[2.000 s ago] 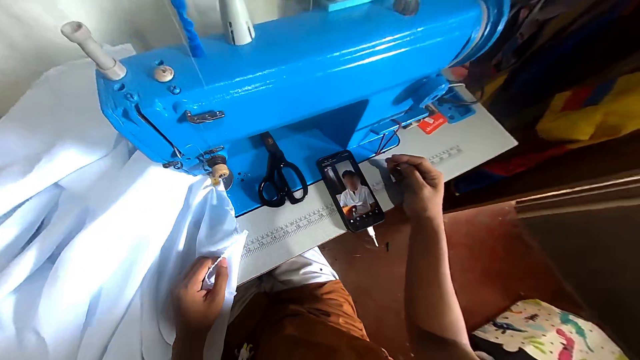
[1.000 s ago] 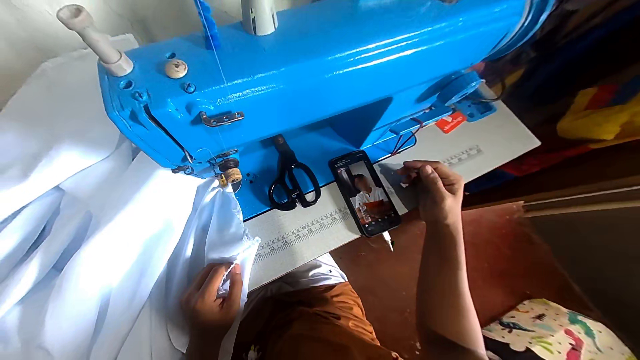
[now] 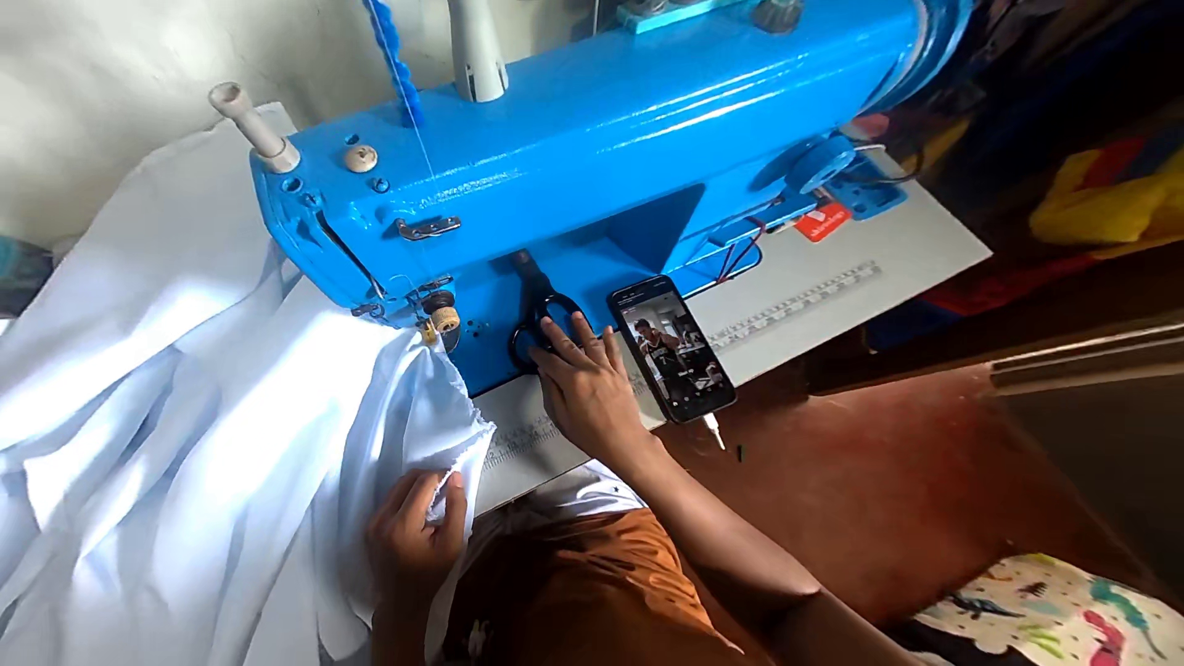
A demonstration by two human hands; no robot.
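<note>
White fabric (image 3: 213, 407) lies in folds from behind the blue sewing machine (image 3: 592, 139) down its left side, one part reaching the needle area. My left hand (image 3: 421, 523) pinches the frayed edge of this fabric between thumb and fingers, below the machine head. On the machine bed lie black-handled scissors (image 3: 520, 348), blades toward the machine arm. My right hand (image 3: 592, 388) rests with fingers spread over the scissors' handles; whether it grips them cannot be told. Just right of it, a smartphone (image 3: 673, 351) with a lit screen lies across the bed's front edge.
A ruler scale (image 3: 795, 301) runs along the pale table (image 3: 925, 245). A white cable plug (image 3: 714, 430) extends from the phone past the table edge. A red card (image 3: 821, 222) lies near the machine's right end. Patterned cloth (image 3: 1064, 601) is at lower right.
My right hand has moved left, from the right side of the phone to the scissors. My left hand stays at the fabric edge. The picture on the phone screen has changed.
</note>
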